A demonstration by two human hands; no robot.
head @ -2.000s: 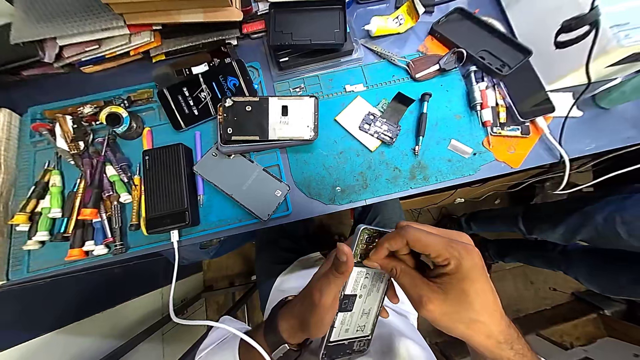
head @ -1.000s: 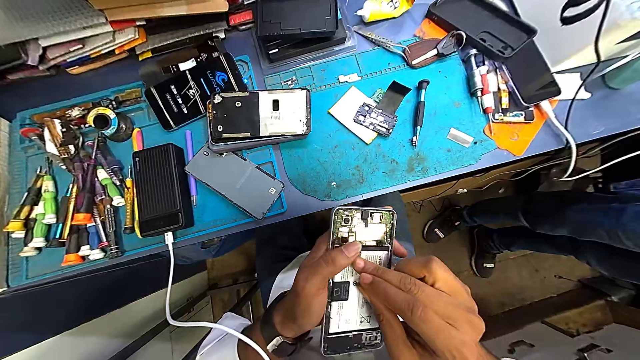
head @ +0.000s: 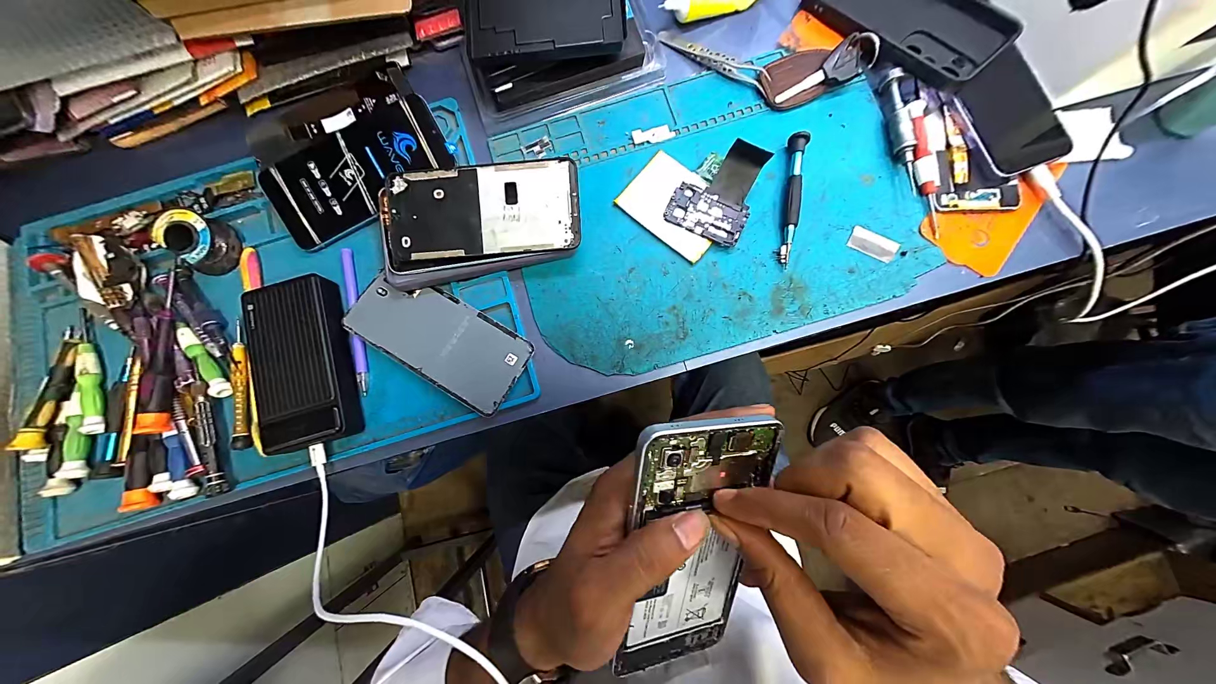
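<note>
An opened smartphone (head: 703, 465), its circuit board and battery exposed, is held over my lap, below the bench edge. My left hand (head: 608, 570) grips it along its left side, with the thumb lying over the inside near the top of the battery (head: 676, 603). The thumb and index fingertips of my right hand (head: 864, 551) meet at the lower edge of the circuit board, close to my left thumb. Whether they pinch a small part there is hidden. On the bench lie a grey phone back cover (head: 439, 342), a screwdriver (head: 792, 195) and a loose phone circuit board (head: 705, 214).
A black power bank (head: 299, 361) with a white cable (head: 323, 570) stands near the bench edge. Many screwdrivers (head: 152, 399) crowd the left mat. A phone frame (head: 482, 214), scissors (head: 722, 63) and phones (head: 1012, 114) lie farther back. Another person's legs (head: 1035, 399) are at the right.
The phone has tilted, and my right fingers have moved from over the battery top to the board's lower edge. The view has come slightly closer to the bench.
</note>
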